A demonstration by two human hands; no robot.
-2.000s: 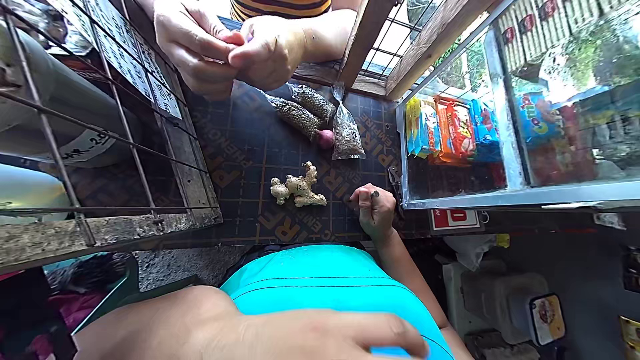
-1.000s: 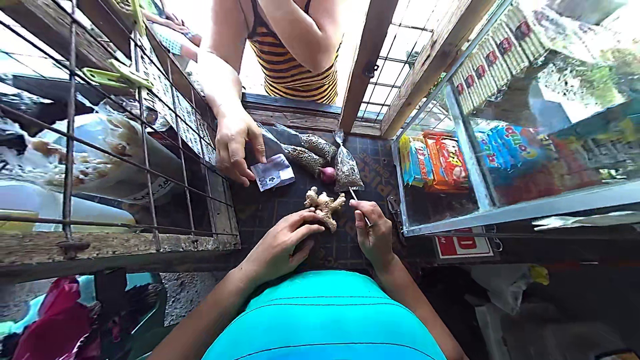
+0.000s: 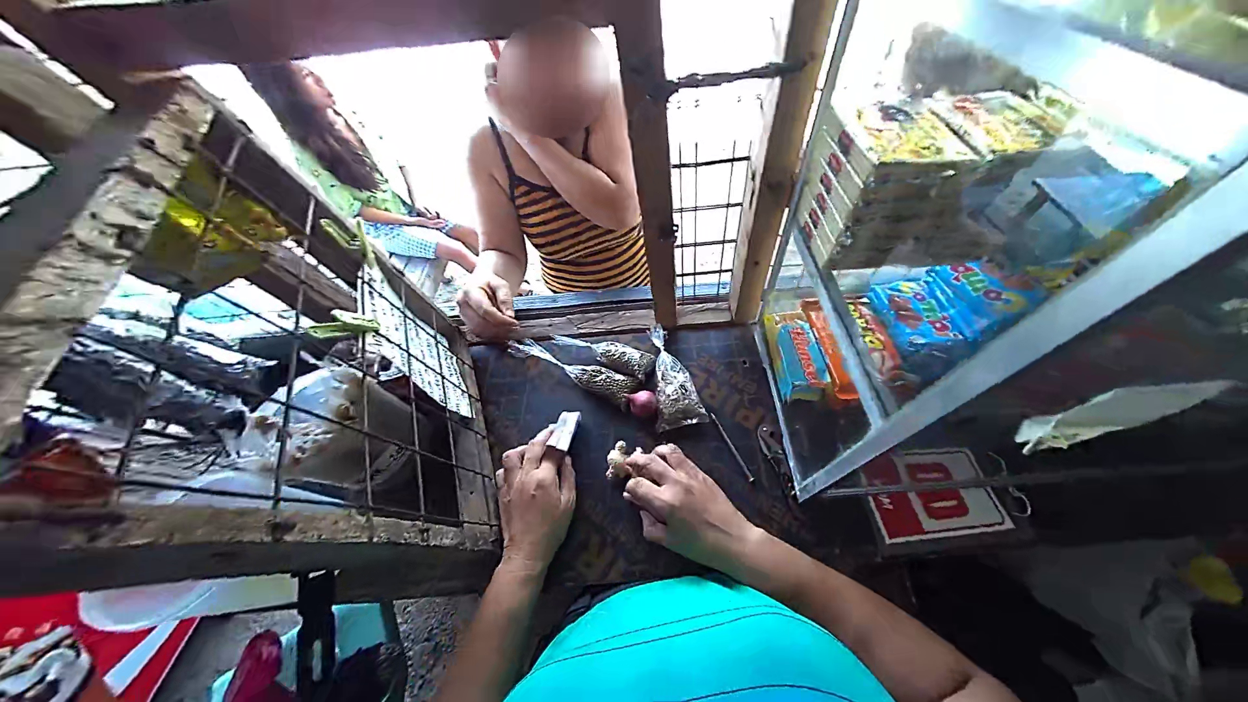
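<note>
My left hand [image 3: 536, 497] rests low on the dark counter [image 3: 595, 546] with a folded banknote [image 3: 564, 430] between its fingers. To its right, my right hand [image 3: 687, 502] has its fingers on a piece of ginger root [image 3: 618, 460], mostly covered by them. Beyond both hands lie tied plastic bags of small seeds or beans [image 3: 600, 381], another such bag [image 3: 676, 390] and a red onion [image 3: 642, 404] touching them. A thin dark stick [image 3: 731, 447] lies right of the bags.
Across the counter, a person in a striped top [image 3: 575, 234] leans at the wooden sill [image 3: 585, 317]; another person [image 3: 341, 166] sits behind. Wire mesh [image 3: 370, 419] borders the left, a glass case [image 3: 882, 419] with snack packs the right. A printed sign [image 3: 941, 497] is below it.
The folded paper, under the other person's hand a second ago, is now in my left hand. That person's hand has drawn back to the sill. My right hand has come onto the ginger. The view has tilted up.
</note>
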